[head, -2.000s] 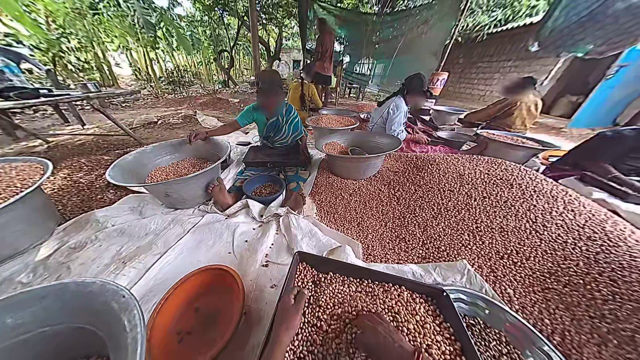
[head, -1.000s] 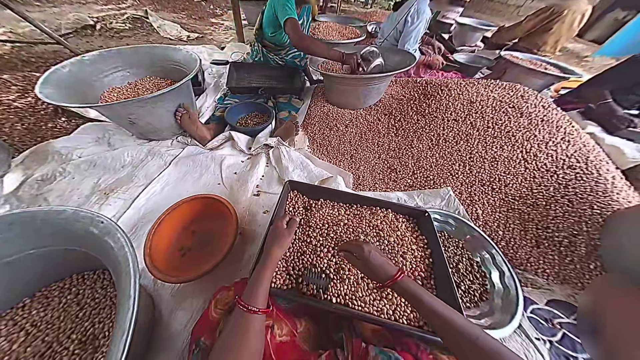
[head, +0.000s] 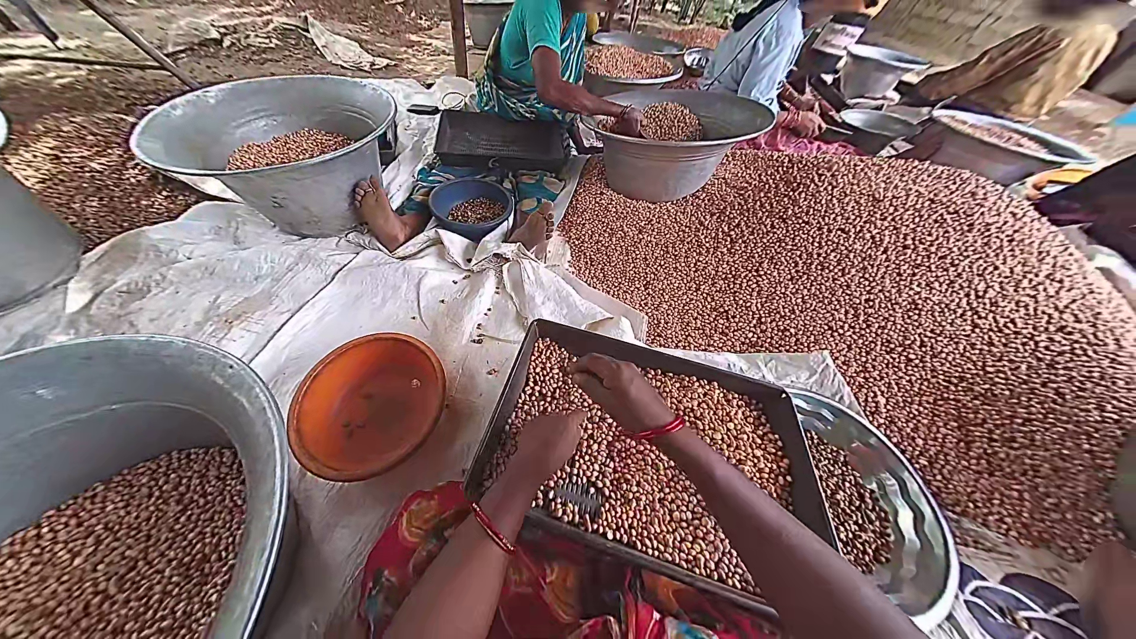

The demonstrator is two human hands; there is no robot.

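A dark rectangular metal tray [head: 803, 461] with a slotted or mesh bottom rests at my lap, covered with brown nuts or seeds [head: 710, 435]. My left hand [head: 548, 444] is over the tray's left part, its fingers curled down at the nuts. Just beyond it, my right hand [head: 617, 386] reaches across the nuts with bent fingers near the tray's far left side. Whether either hand holds nuts is hidden. A bare patch of the slotted bottom [head: 579, 499] shows near my left wrist. The tray's right side overlaps a shiny metal basin [head: 923, 524] holding darker nuts.
An orange bowl [head: 366, 406] lies left of the tray on white sheeting [head: 302, 293]. A large metal tub [head: 266, 461] of nuts stands at the near left. A wide heap of nuts [head: 852, 293] spreads at the right. Co-workers sit beyond among tubs; one reaches into a metal tub [head: 666, 173].
My left hand has come down from the tray's left rim onto the nuts. My right hand has moved to the tray's far left part. The view has tilted down since the earliest frame.
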